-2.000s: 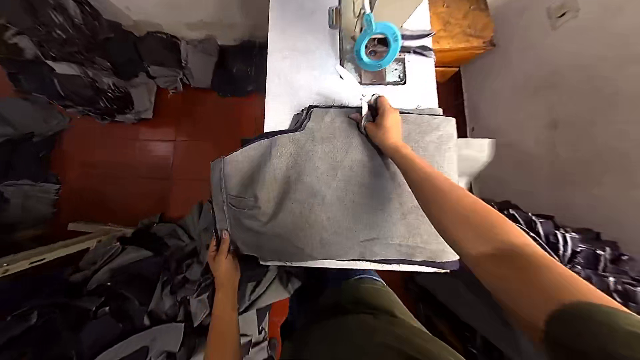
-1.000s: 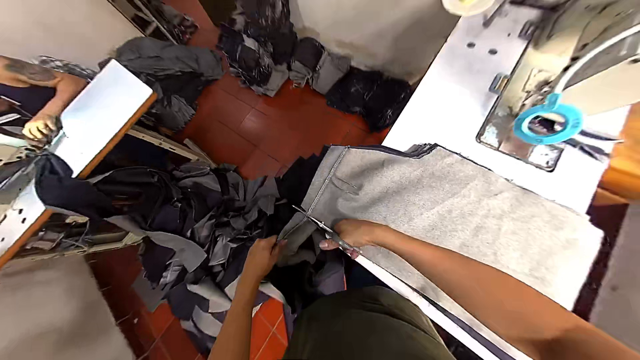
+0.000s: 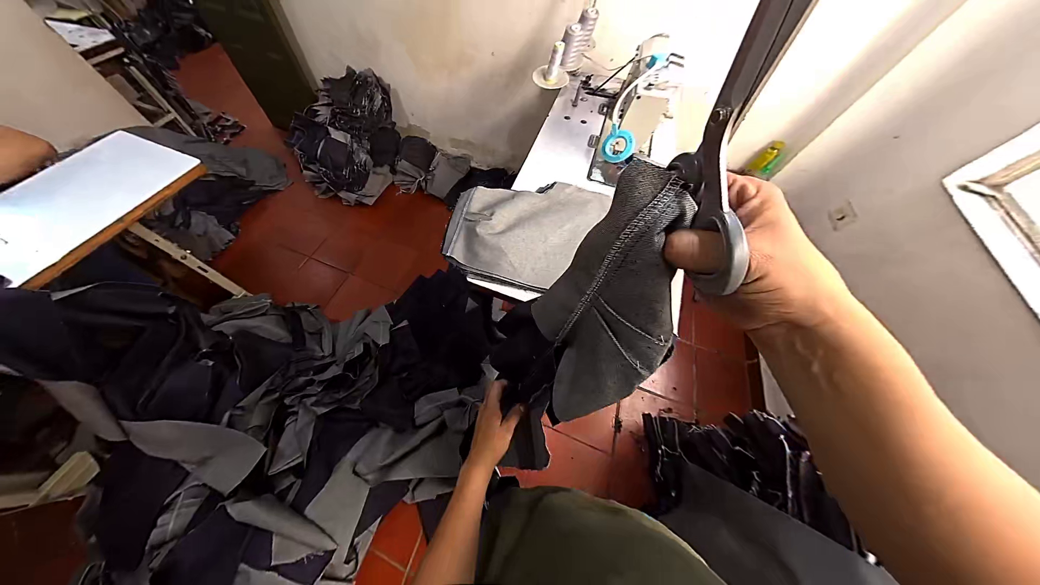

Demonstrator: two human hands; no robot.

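Note:
My right hand is raised at the right, its fingers round the handles of a pair of scissors whose blades point up. It also grips the top of a dark grey denim piece with stitched seams, which hangs down to the left. Lower down, my left hand holds dark cloth beside the piece's lower part. Beyond them, grey denim panels lie stacked on the white sewing table, near the sewing machine with its light blue ring.
A large heap of dark and grey cloth fills the lower left. Bundled pieces lie by the wall, and more at lower right. A second white table stands left, with part of a person's arm beside it. Thread cones stand behind the machine.
My right hand has risen with the scissors and now also holds a seamed denim piece. My left hand has left the edge of the stacked panels and is on dark cloth. The view has shifted.

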